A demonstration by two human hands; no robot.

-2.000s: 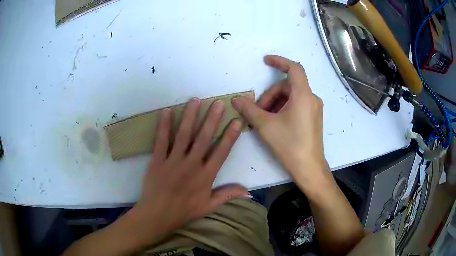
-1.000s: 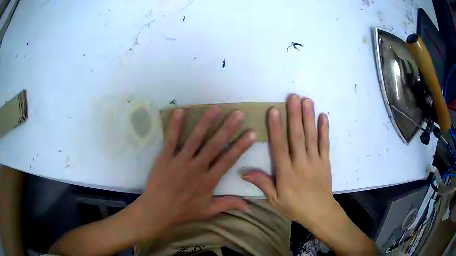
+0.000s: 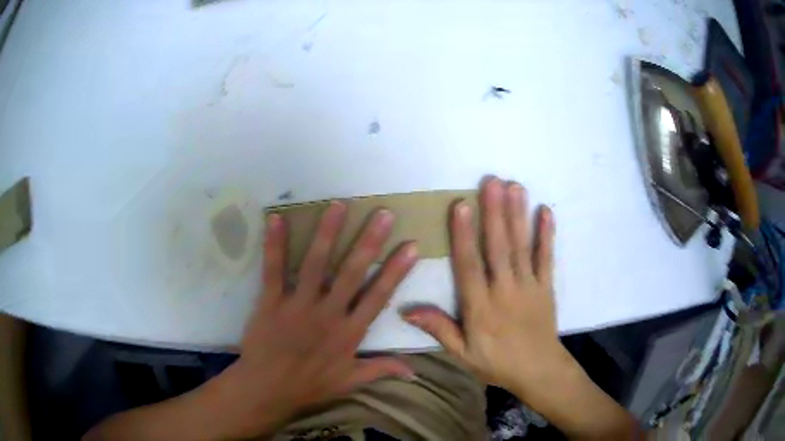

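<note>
A folded khaki fabric piece lies flat on the white table in front of me, its long side running left to right. My left hand lies palm down with spread fingers over its left part. My right hand lies palm down over its right end, fingertips reaching past the far edge. Both hands press on the piece without gripping it. The fingers hide much of the piece and its right end.
A steam iron with a yellow-orange handle rests at the right side of the white table. Blue hoses are behind it. The end of a khaki stack shows at the left edge. Clutter lies at the lower right, beyond the table.
Two seconds ago my right fingers pinched the piece's right end; now that hand lies flat on it. Since one second ago, both hands and the piece have shifted slightly left in the view.
</note>
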